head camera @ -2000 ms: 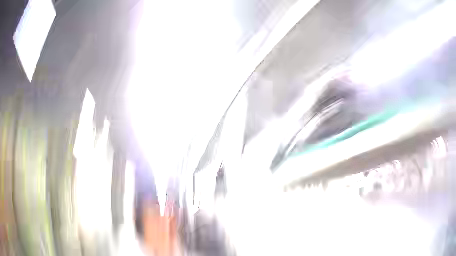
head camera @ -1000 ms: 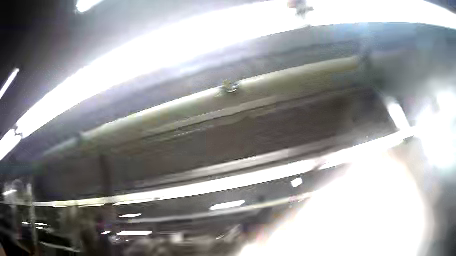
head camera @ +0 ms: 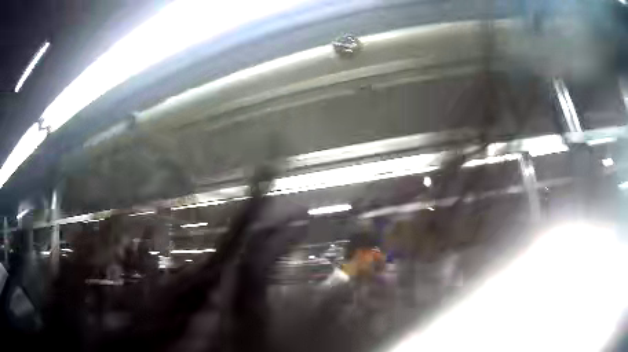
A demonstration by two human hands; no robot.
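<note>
The view is tilted up and blurred, with no work piece or tool to be made out. A long pale beam [head camera: 275, 79] with a small round fitting [head camera: 346, 45] crosses the upper part. An overexposed white shape [head camera: 544, 302] fills the lower right; I cannot tell what it is. Dark blurred streaks [head camera: 241, 275] cover the lower left and middle, too unclear to name. Neither my left hand nor my right hand can be made out.
A long bright light strip [head camera: 158, 45] curves across the upper left. More ceiling lights [head camera: 329, 209] show lower down. A small blurred orange patch [head camera: 368, 261] is low in the middle. Thin upright posts [head camera: 568, 106] stand at the right.
The view has swung from a white, streaked blur to the overhead beam and lights. Over the last second the beam has shifted up in the picture, and dark streaks have appeared low down.
</note>
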